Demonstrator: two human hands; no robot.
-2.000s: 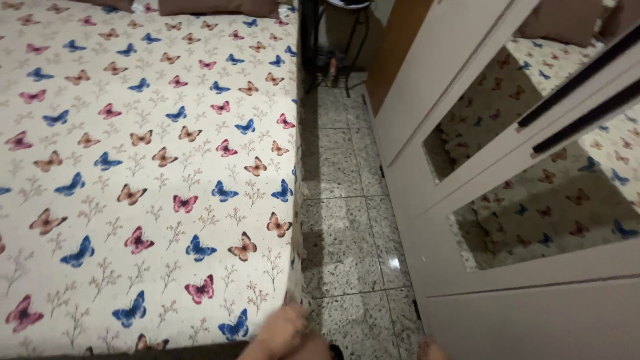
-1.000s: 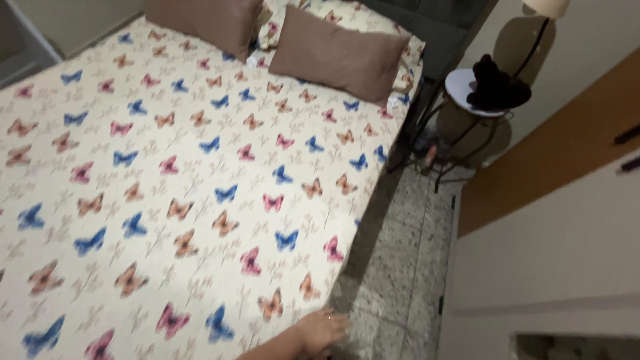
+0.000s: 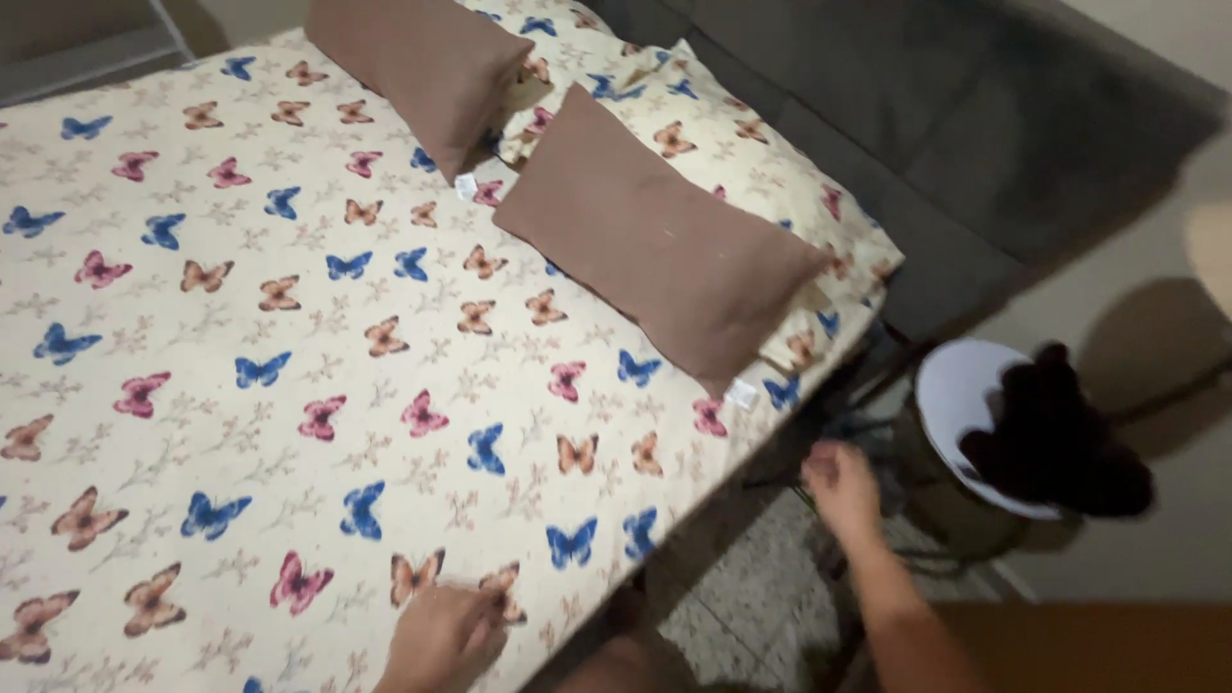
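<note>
My left hand (image 3: 448, 626) is over the near edge of the butterfly-print bedsheet (image 3: 318, 462), blurred, with nothing seen in it; its finger pose is unclear. Beyond the bed's side, my right hand (image 3: 842, 481) is held out above the floor, fingers curled, near the small round table. Whether it holds anything cannot be told. A brown cushion (image 3: 654, 231) lies at an angle on the bed, partly over a butterfly-print pillow (image 3: 818, 183). Another brown cushion (image 3: 423, 67) rests farther left, and each has a small white tag at a corner.
A dark padded headboard (image 3: 866, 125) stands behind the pillows. Right of the bed, a white-topped round side table (image 3: 948, 385) bears a dark plush-looking object (image 3: 1059, 433). Speckled floor tiles (image 3: 731, 587) show between bed and table. Brown wooden furniture is at the lower right.
The view has swung from the wardrobe toward the headboard and come closer to the cushions. My right hand now reaches out beside the side table; one second ago only one hand showed.
</note>
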